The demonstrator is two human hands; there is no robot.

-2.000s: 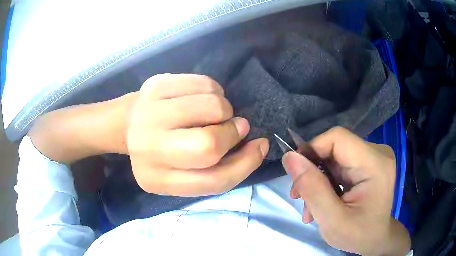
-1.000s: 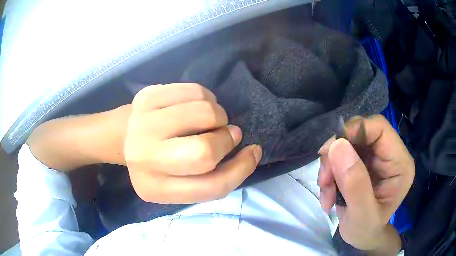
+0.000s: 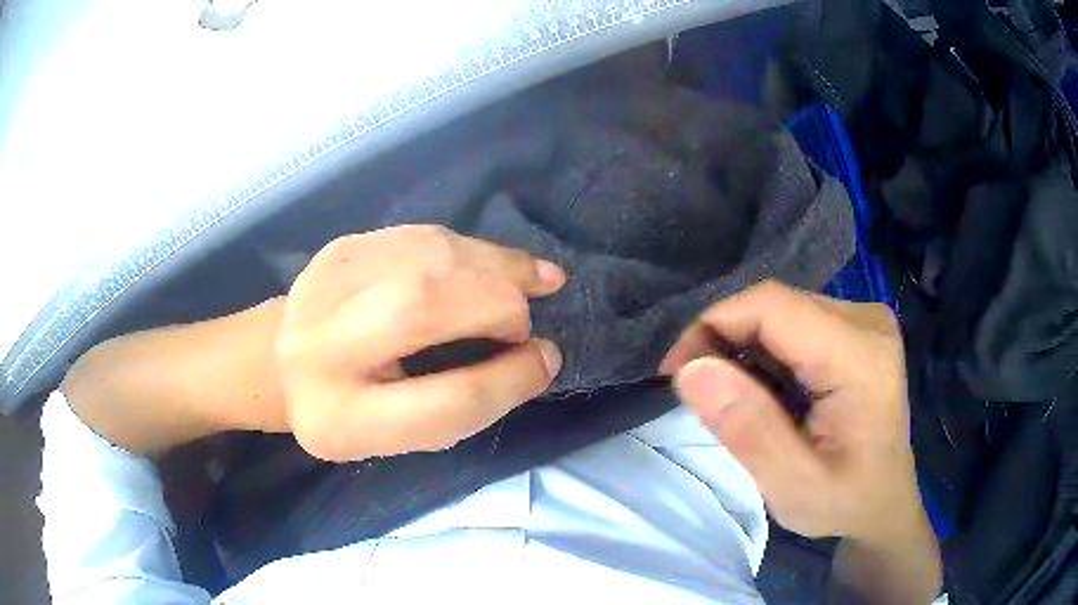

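Note:
The dark grey garment piece (image 3: 615, 313) lies bunched over the lap, below the table edge. My left hand (image 3: 414, 343) is over its left part, palm down, with the index finger and thumb on the cloth edge, pinching it. My right hand (image 3: 804, 402) is at the cloth's right lower edge, fingers curled and thumb towards the cloth. A dark tool, the thread snips (image 3: 774, 372), shows blurred between its thumb and fingers; the blade tips cannot be made out.
The white table (image 3: 177, 130) curves across the upper left, with a tape measure (image 3: 355, 112) along its edge. Blue material (image 3: 854, 195) stands right of the garment. Piled dark cloth (image 3: 993, 284) with loose threads fills the far right.
My right hand moved left, back towards the cloth, after drawing away to the right. My left index finger and thumb have spread apart along the cloth. The garment shifted left in view.

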